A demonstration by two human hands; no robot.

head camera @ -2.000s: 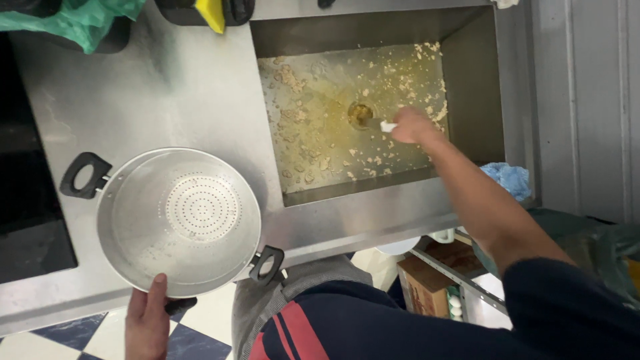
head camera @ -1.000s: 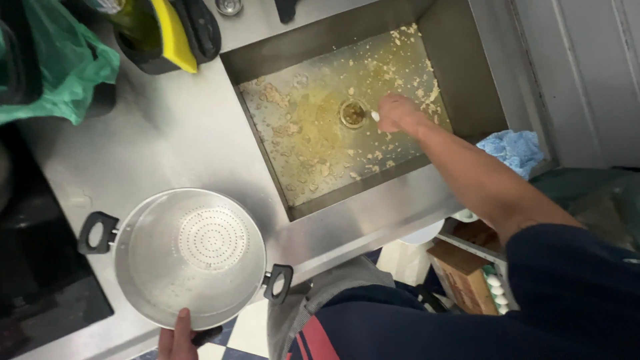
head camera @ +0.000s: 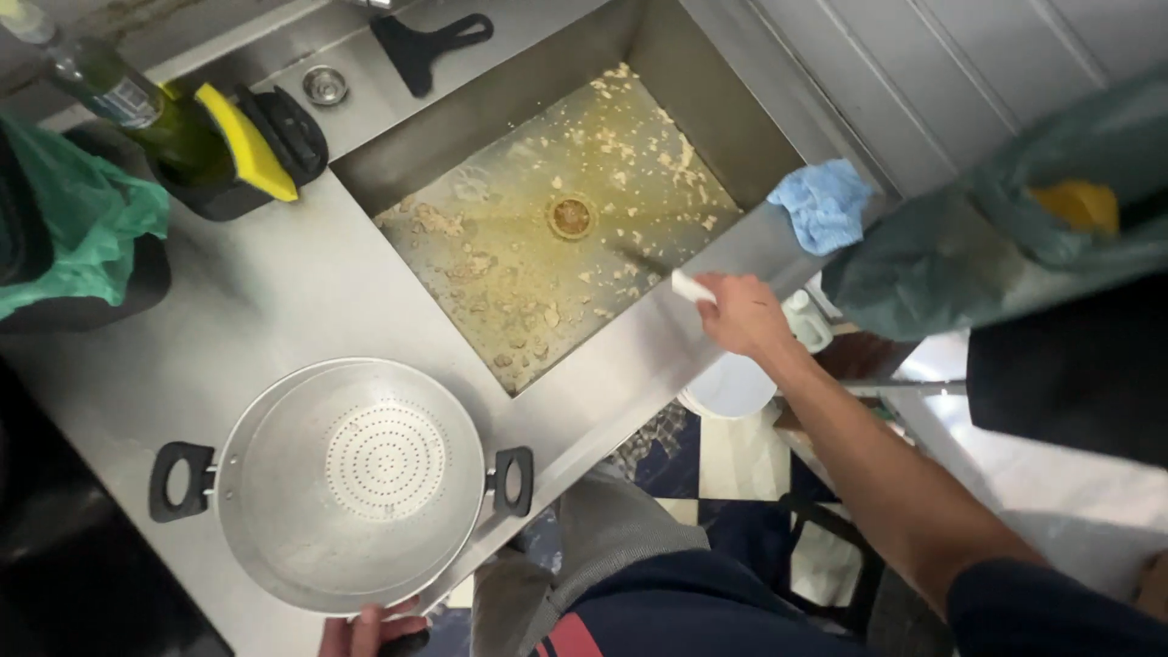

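My right hand (head camera: 744, 313) grips a white handle (head camera: 692, 286) above the front edge of the steel sink (head camera: 730, 109). Its working end is blurred, so the tool's kind is unclear. Wet food scraps (head camera: 474, 265) and yellowish liquid lie over the sink floor around the drain (head camera: 571, 217). An aluminium colander (head camera: 274, 511) with two black handles rests on the steel counter (head camera: 246, 319) to the left. My left hand (head camera: 370, 631) is at its near rim, fingers touching the rim; whether it grips it is hard to tell.
A blue cloth (head camera: 824, 206) lies at the sink's right corner. Behind are a black scraper (head camera: 429, 46), a yellow sponge (head camera: 245, 141), a green glass bottle (head camera: 151, 114) and a metal strainer (head camera: 326, 86). A green bag (head camera: 100, 219) lines a black bin at left. A white bucket (head camera: 733, 388) stands below the counter.
My right hand has moved with the white handle from near the drain to above the sink's front edge. My left hand stays at the colander's near rim. The view has turned.
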